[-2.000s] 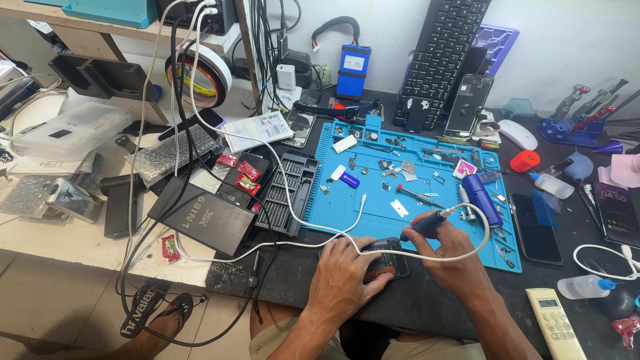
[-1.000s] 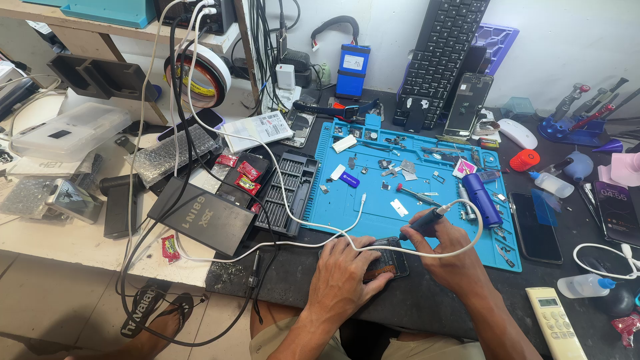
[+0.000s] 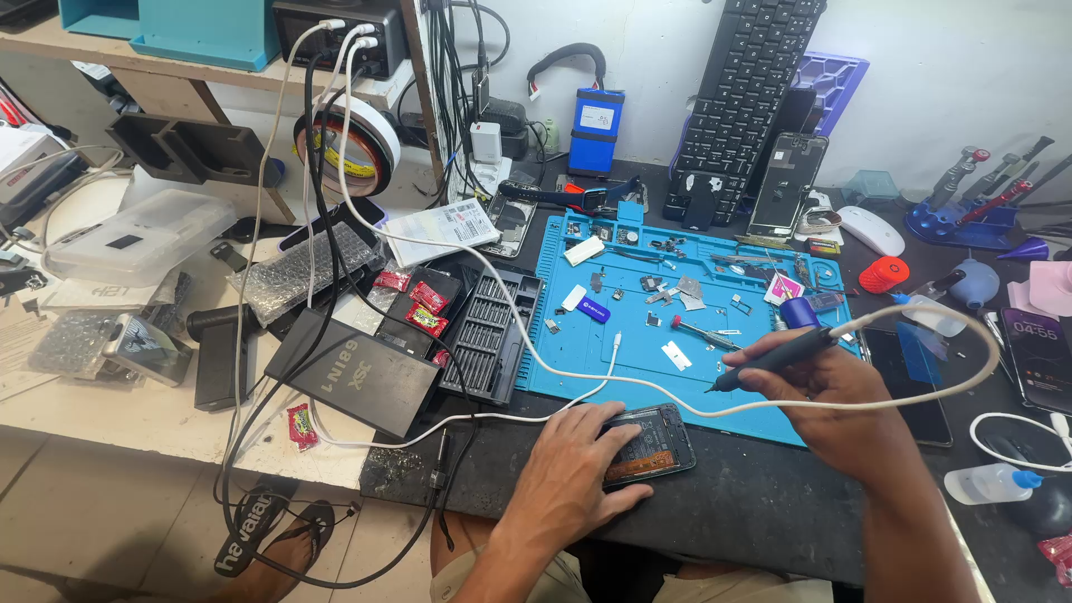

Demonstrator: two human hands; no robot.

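Note:
My left hand (image 3: 578, 469) lies over the left part of an opened smartphone (image 3: 662, 448) and steadies it on the black bench. The phone's battery and an orange flex cable show. In my right hand (image 3: 808, 385) is a dark pen-shaped electric tool (image 3: 775, 360), with a white cable at its rear end. Its thin tip points down-left over the front of a blue silicone repair mat (image 3: 586, 360), up and right of the phone. On the mat lie a small screwdriver (image 3: 703, 331), a white plastic piece (image 3: 676, 356) and several small metal parts.
Left of the mat are a screwdriver bit case (image 3: 490, 335), a black box (image 3: 356, 368) and red candy packets (image 3: 427, 297). A white cable (image 3: 502, 416) crosses the bench near my hands. A dark phone (image 3: 909, 385) and a blue-capped bottle (image 3: 988, 483) are on the right.
My right hand and the pen-shaped tool have lifted away from the opened phone, up and to the right. My left hand remains on the phone.

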